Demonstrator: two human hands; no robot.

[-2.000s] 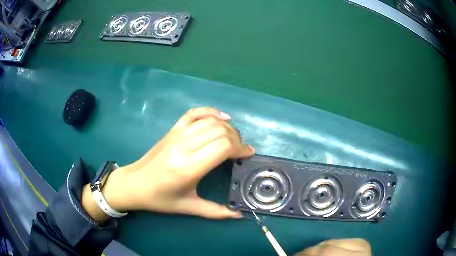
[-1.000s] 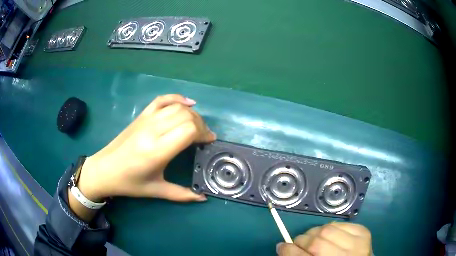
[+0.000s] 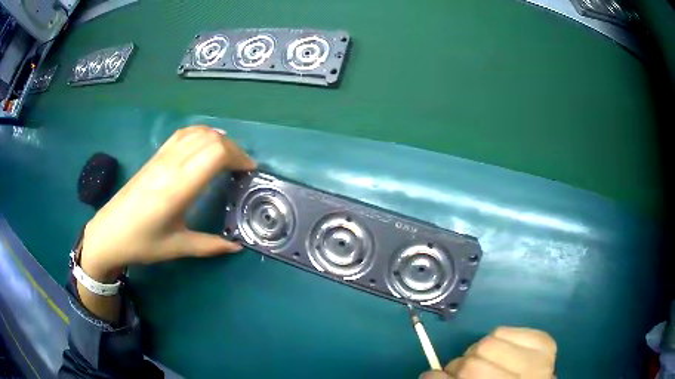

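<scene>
A dark grey three-ring metal plate (image 3: 379,252) lies tilted on the glossy green surface, its right end lower. My left hand (image 3: 159,203) grips its left end, fingertips on the upper corner and thumb on the lower corner. My right hand (image 3: 507,357), cut off by the bottom edge, holds a thin pointed hand tool (image 3: 425,342) with a pale handle. The tool's dark tip is at the plate's lower edge, below the right ring. Whether the tip touches the metal I cannot tell.
More three-ring plates lie on the green belt (image 3: 444,81), one at upper centre (image 3: 255,55) and a smaller-looking one (image 3: 102,64) at left. A black round pad (image 3: 98,179) lies left of my left hand. Equipment (image 3: 15,89) stands at the upper left.
My left hand and the plate have moved left and up, and the plate has tilted. The tool tip has gone from below the left ring to below the right ring. The belt plates have shifted right.
</scene>
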